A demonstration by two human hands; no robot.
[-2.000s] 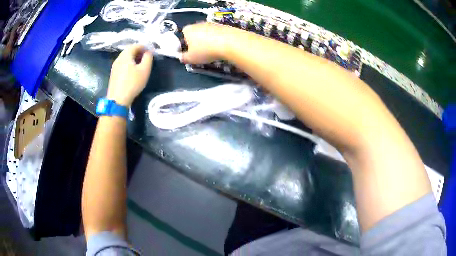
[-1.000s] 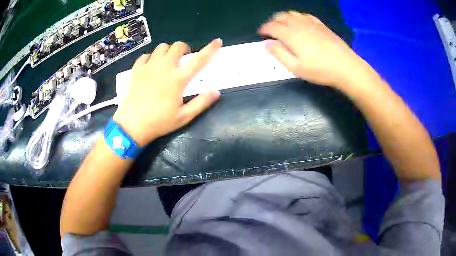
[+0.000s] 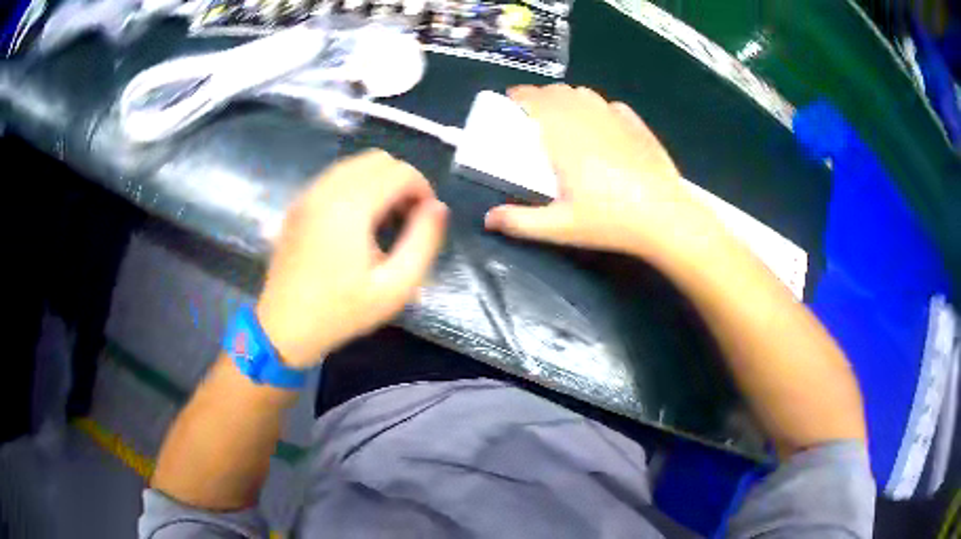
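Observation:
A closed white power strip housing (image 3: pixel 504 147) lies on the dark green mat. My right hand (image 3: pixel 601 168) lies over its middle, thumb on the near side and fingers on the far side; the hand and forearm hide much of the strip. A white power cord (image 3: pixel 406 116) leaves its left end and runs to a coiled part in clear plastic wrap, with a round white plug (image 3: pixel 388 63) beside it. My left hand (image 3: pixel 342 253) is blurred, off the strip, near the mat's front edge, with thumb and fingers curled apart and nothing visible in it.
Open power strips (image 3: pixel 485 30) with dark and yellow parts lie at the top. A worn white rail (image 3: pixel 727 68) and green conveyor belt (image 3: pixel 780 32) are beyond. Blue sheeting (image 3: pixel 880 263) is at right, with a blue round cap (image 3: pixel 825 128) by the rail. The wearer's lap is below.
The view has turned. My left hand has left the strip's cord end and moved toward the front edge. My right hand now rests on the strip, where before it was raised at its right end.

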